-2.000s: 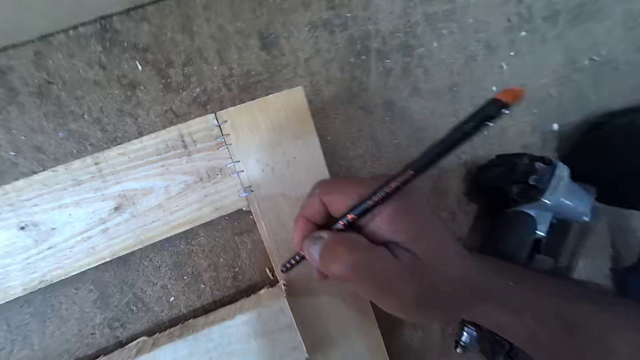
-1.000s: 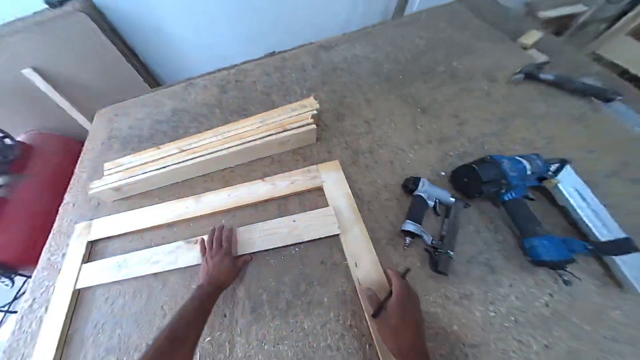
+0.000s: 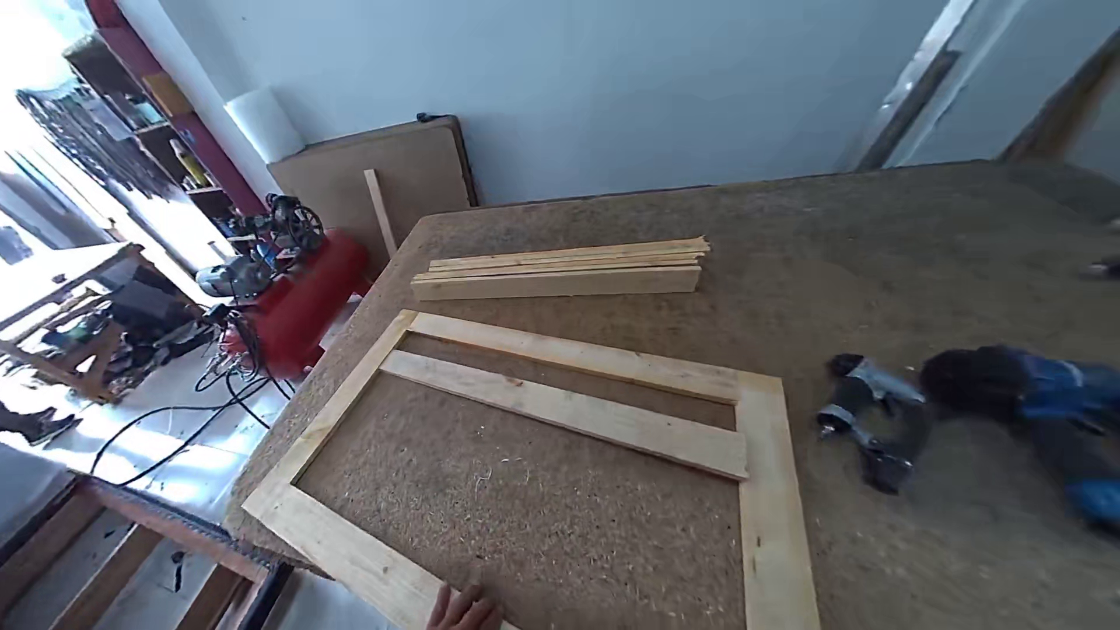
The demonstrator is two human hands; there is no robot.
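A rectangular wooden frame (image 3: 774,499) of flat pale boards lies on the worktable, its near board (image 3: 363,560) reaching over the table edge at lower left. A loose-looking crosspiece board (image 3: 560,409) lies inside it, near and slightly askew to the far rail (image 3: 569,354), its right end against the right-hand board. My left hand (image 3: 465,610) shows only as bent fingers over the inner edge of the near board, at the bottom of the view; the rest is cut off. My right hand is out of view, and no pencil shows.
Several wooden strips (image 3: 560,271) lie stacked behind the frame. A small pneumatic nailer (image 3: 875,411) and a larger blue nail gun (image 3: 1032,402), blurred, lie at right on the particleboard worktable (image 3: 875,227). A red air compressor (image 3: 306,306) with black hoses stands on the floor at left.
The view has swung left and widened. My left hand has gone from the crosspiece to the near board. My right hand, which held a pencil on the right-hand board, has left the view.
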